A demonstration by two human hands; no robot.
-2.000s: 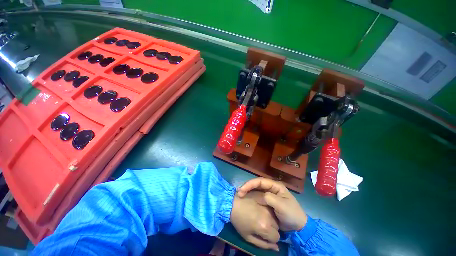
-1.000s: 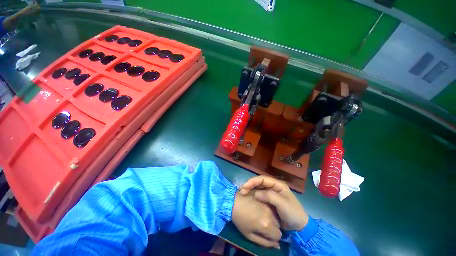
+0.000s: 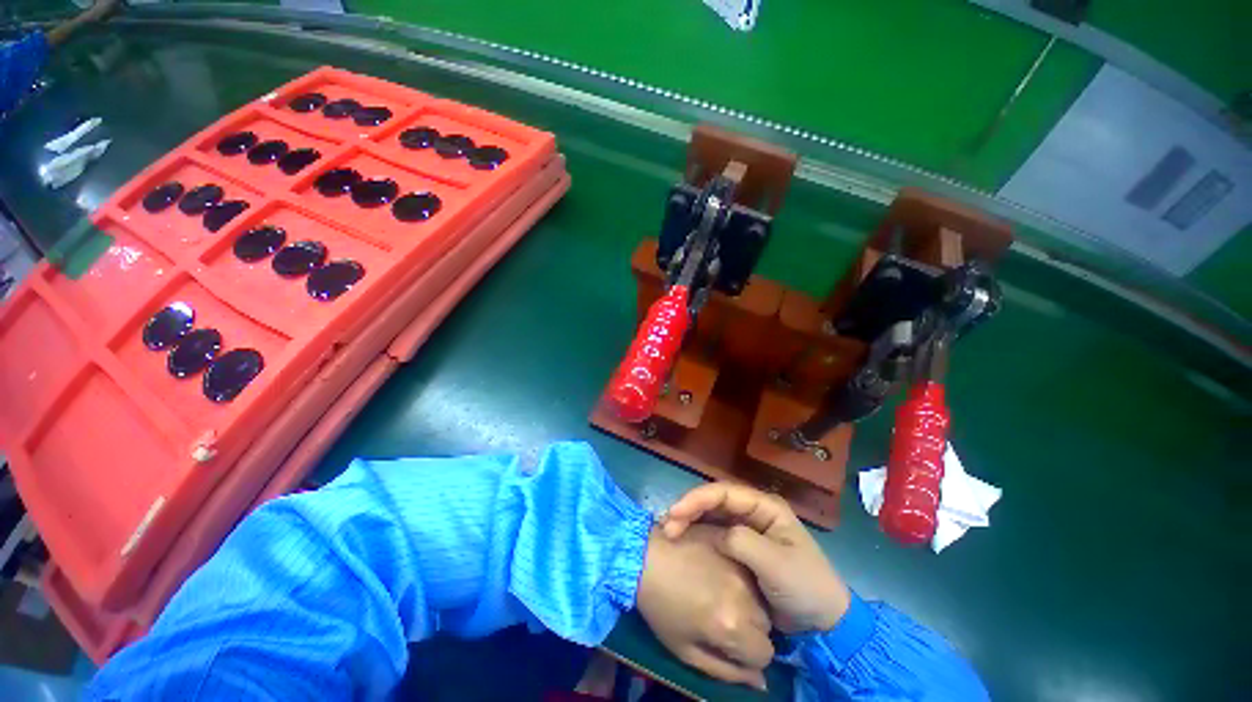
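My left hand (image 3: 700, 603) rests at the bench's near edge, back up, its fingers curled down and its palm hidden. My right hand (image 3: 783, 560) lies over it, its fingers across the left wrist. No part shows in either hand. Just beyond them stands a reddish-brown two-station clamp fixture (image 3: 728, 446). Its left red handle (image 3: 651, 354) and right red handle (image 3: 916, 466) both point down towards me. No hand touches the fixture.
Stacked orange-red trays (image 3: 309, 322) fill the left, with glossy black discs (image 3: 301, 258) in threes in several pockets. A crumpled white cloth (image 3: 968, 501) lies by the right handle. White scraps (image 3: 72, 158) and another person's blue sleeve (image 3: 19, 66) show at far left. Paper (image 3: 1140, 165) hangs behind.
Another person's arm has come into view at the far upper left, its blue sleeve showing more now. The view has shifted slightly. My hands stay clasped.
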